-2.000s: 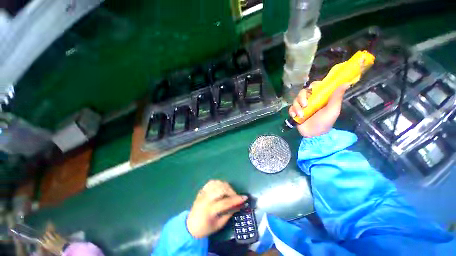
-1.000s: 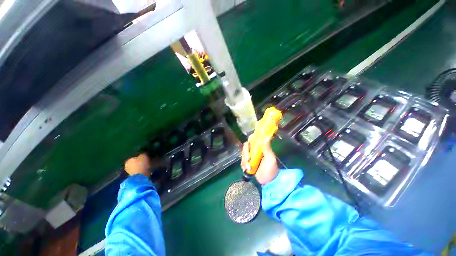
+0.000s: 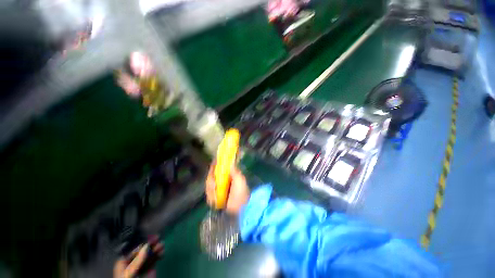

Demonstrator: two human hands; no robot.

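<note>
My right hand [image 3: 236, 190] is closed around the yellow electric screwdriver [image 3: 227, 165], whose lower end is over the round speckled screw dish [image 3: 219, 234]. My left hand [image 3: 130, 265] is low at the bottom edge, partly cut off and blurred. It holds a dark phone unit [image 3: 146, 255] with a reddish part, just in front of the left blister tray [image 3: 198, 196]. The left tray holds a row of black phone units, strongly blurred.
The right blister tray [image 3: 355, 200] holds phone units with bright rectangles. A black fan [image 3: 395, 101] stands beyond it. A pale post [image 3: 187, 103] rises behind my right hand. Other people's hands [image 3: 141, 65] are blurred at upper left. Yellow-black tape [image 3: 446, 168] marks the blue floor.
The view has swung right, showing the fan and floor. My left hand has come back from the left tray and now holds a dark phone unit. My right hand still holds the screwdriver by the dish.
</note>
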